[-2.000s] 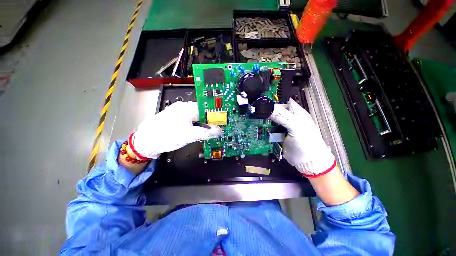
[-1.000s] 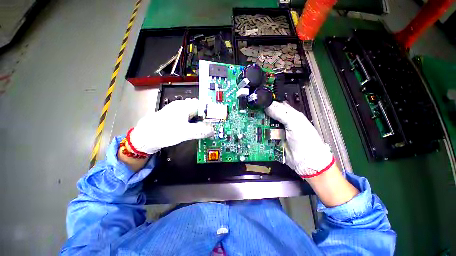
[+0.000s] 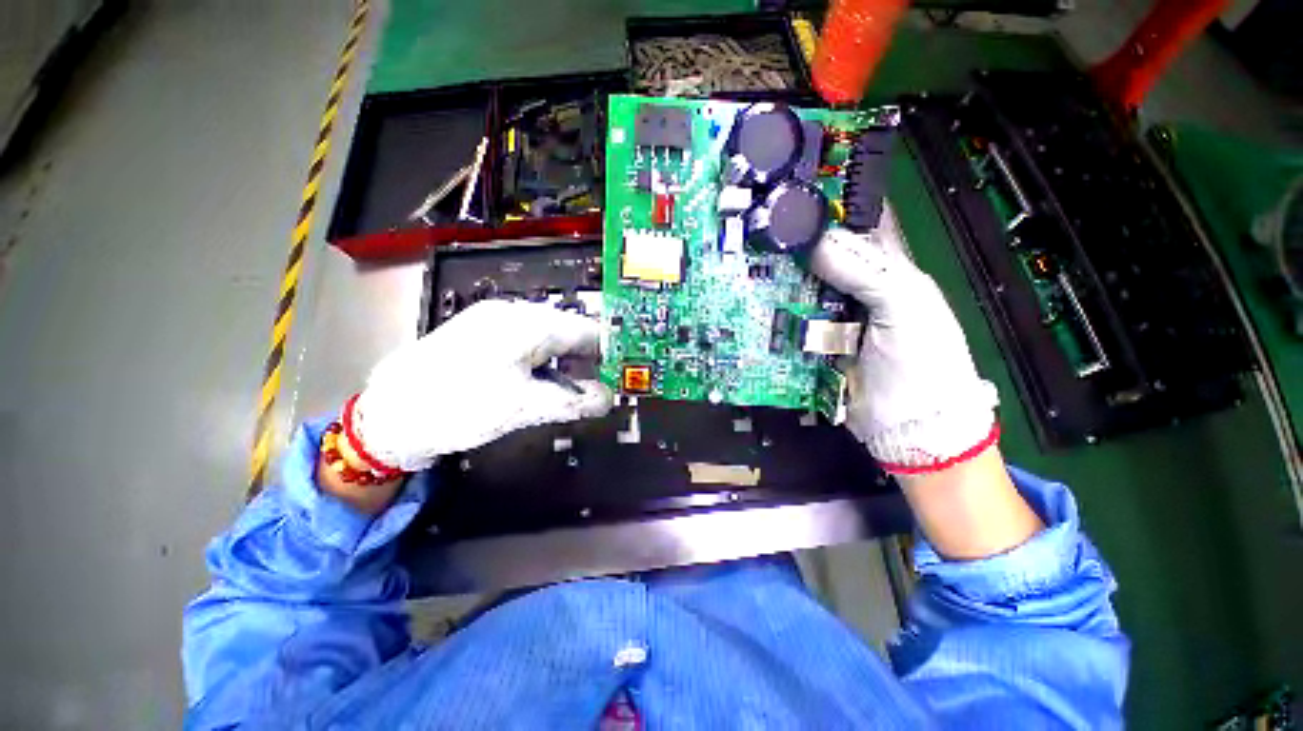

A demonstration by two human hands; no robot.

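Observation:
A green circuit board (image 3: 700,314) is held up above the black carrier (image 3: 600,471), its part side facing me. It bears two large black capacitors, a yellow-white transformer, a small orange transformer near the lower left corner, a black connector row and a silvery port at the right. My right hand (image 3: 915,343), in a white glove with a red cuff edge, grips the board's right edge. My left hand (image 3: 479,379), gloved alike, is at the board's lower left edge with fingers curled; whether its fingertips touch the board is unclear.
Behind the carrier stand a black and red tray (image 3: 415,164) with slim whitish pieces, a middle bin (image 3: 550,150) with dark and yellow pieces, and a bin of grey-tan bits (image 3: 715,64). Right, beyond the metal rail, a black carrier (image 3: 1129,271) lies on the green conveyor near red-wrapped posts.
The board has moved up and to the right with my right hand and hides one bin of grey-tan bits. My left hand has slid down to the lower left edge. The camera view has shifted slightly.

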